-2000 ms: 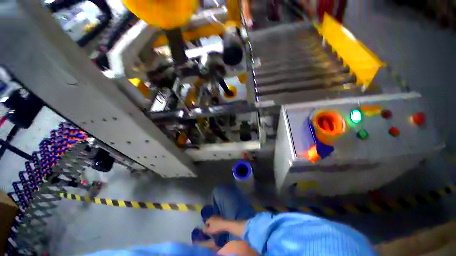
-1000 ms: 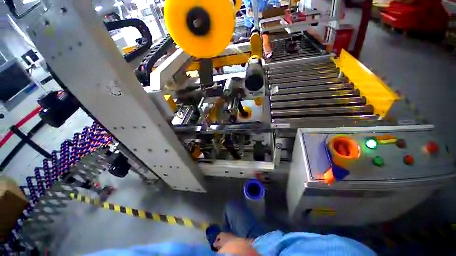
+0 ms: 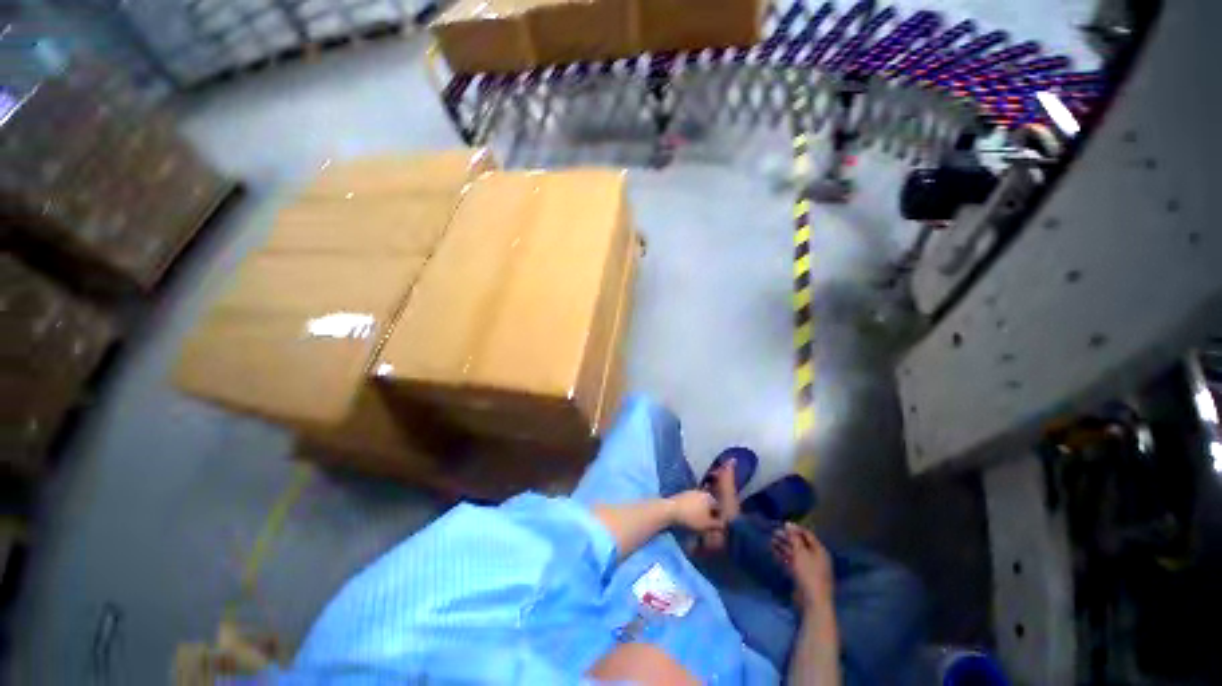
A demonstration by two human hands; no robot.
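My left hand point(image 3: 697, 512) is small and blurred above the lap, close to my foot. Its fingers look curled, and whether anything is in them cannot be told. My right hand point(image 3: 804, 552) is beside it over the jeans point(image 3: 871, 603), with fingers apart and no object seen in it. Dark blue slippers point(image 3: 784, 499) are on my feet just beyond the hands. The light blue smock point(image 3: 456, 590) covers my left arm and body, with a white-red ID badge point(image 3: 661, 590) on it.
Brown taped cartons point(image 3: 509, 282) stand stacked at my left. More cartons point(image 3: 603, 30) sit on the skate-wheel conveyor point(image 3: 697, 101) at the back. The machine's white perforated frame point(image 3: 1072, 255) is at the right. Yellow-black tape point(image 3: 803, 295) runs along the floor.
The view has swung left from the machine and control box to the stacked cartons. Both hands now show apart; earlier they were bunched at the lower edge.
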